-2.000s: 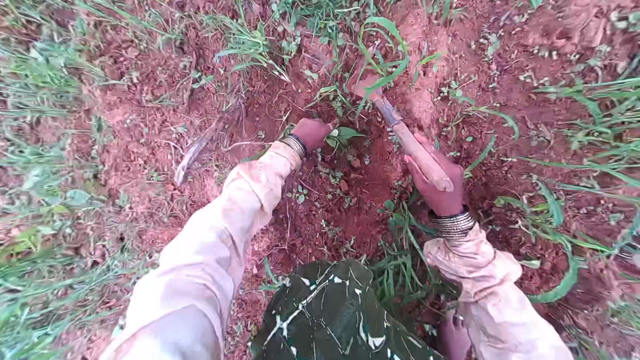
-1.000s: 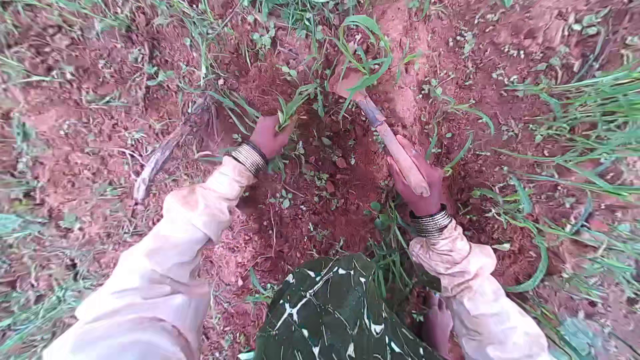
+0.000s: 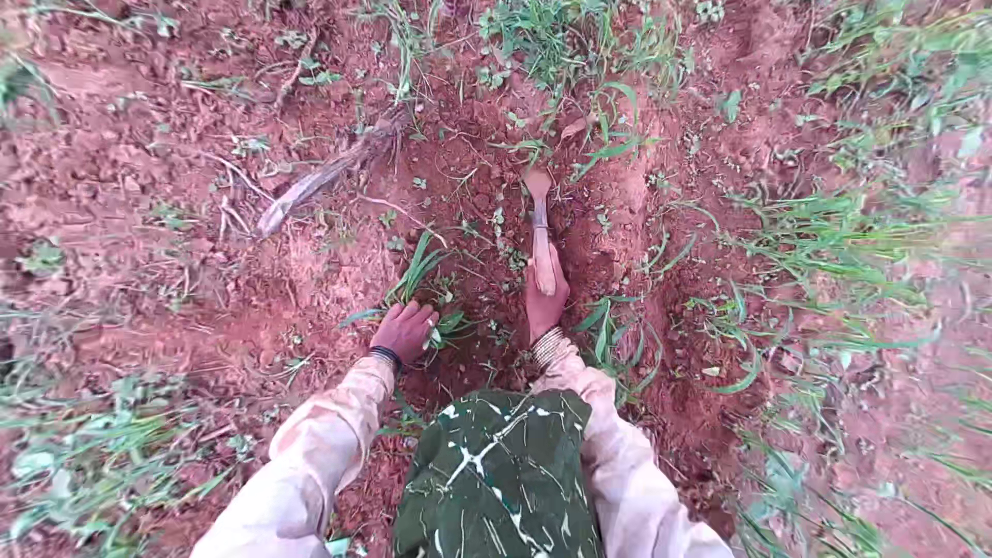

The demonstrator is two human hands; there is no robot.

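Note:
My right hand is closed around the wooden handle of a small hand hoe, whose flat metal blade points away from me over the reddish soil. To its left, low on the ground, my left hand rests back-up among green weeds. Leaves show beside its fingers and past its thumb side, but whether the fingers grip any is hidden. Bangles circle both wrists. Patterned dark green cloth covers my lap between the forearms.
A dry piece of wood lies on the soil ahead and left. Long grass grows on the right, a grass clump at the top, and leafy weeds at the lower left. A grass tuft stands right of my right wrist.
My left hand has come back from the weeds near the dry wood to a spot closer to my lap. The hoe, still in my right hand, now points more straight ahead. The view has shifted.

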